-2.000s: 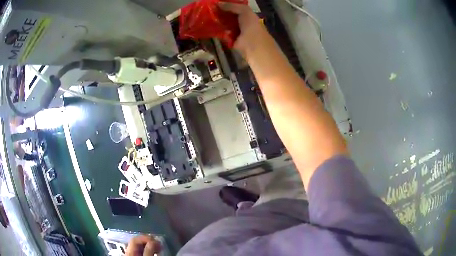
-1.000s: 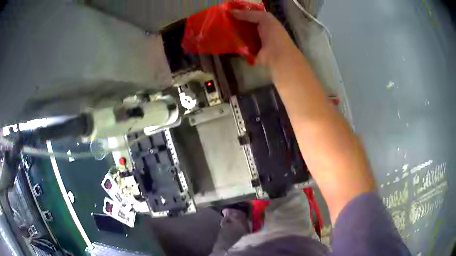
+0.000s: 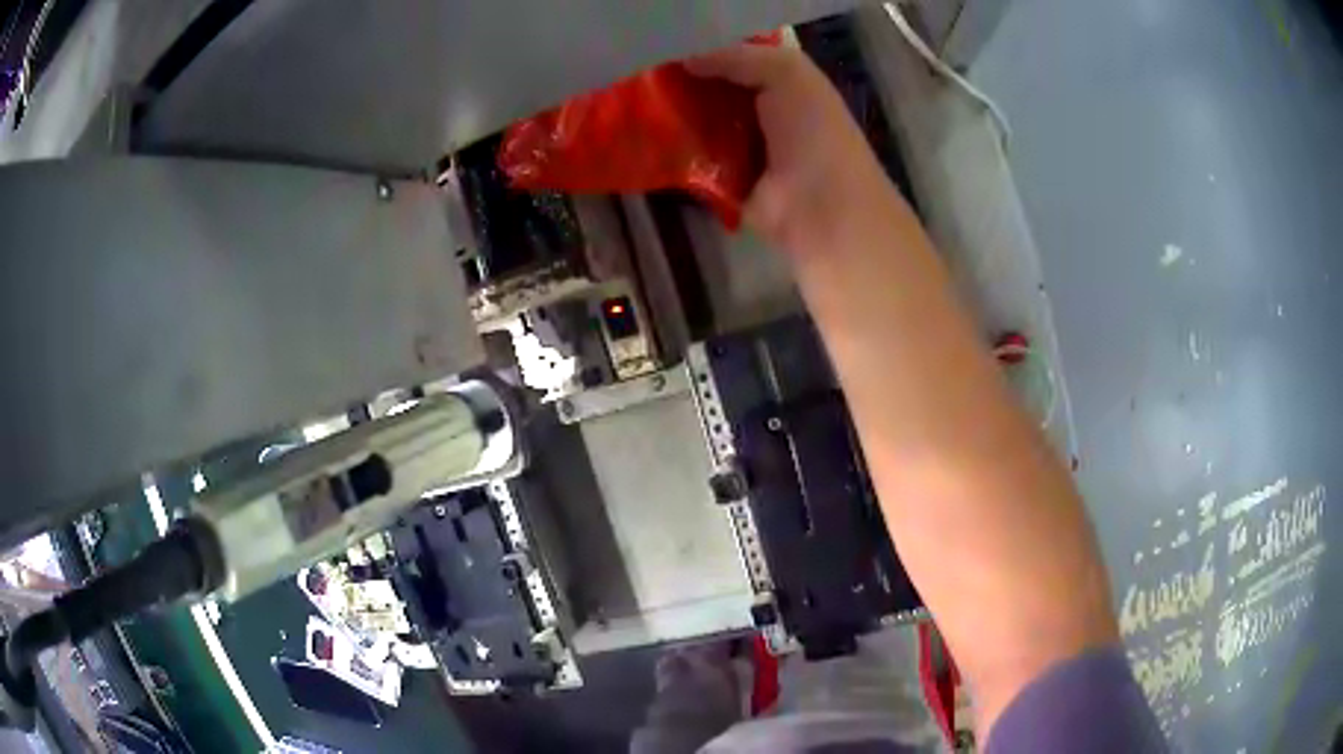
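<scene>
My right hand (image 3: 788, 140) reaches to the back of the machine and holds a crinkly red plastic bag (image 3: 648, 140) over a dark box-like opening (image 3: 508, 228). The bag hangs to the left of the hand, partly under the grey machine cover. What is inside the bag cannot be told. Below it a small unit with a red light (image 3: 620, 314) sits between two black fixtures, the left one (image 3: 469, 582) and the right one (image 3: 810, 501). My left hand is out of the picture.
The pale cylindrical machine head (image 3: 361, 479) with its dark cable crosses the left side. White housings (image 3: 351, 656) and a dark slab (image 3: 327, 692) lie on the green bench at lower left. A red button (image 3: 1010, 348) is right of my forearm.
The view has moved in closer to the machine. My right hand has carried the bag slightly lower in the picture. My left hand, visible at the bottom two seconds ago, has left the picture.
</scene>
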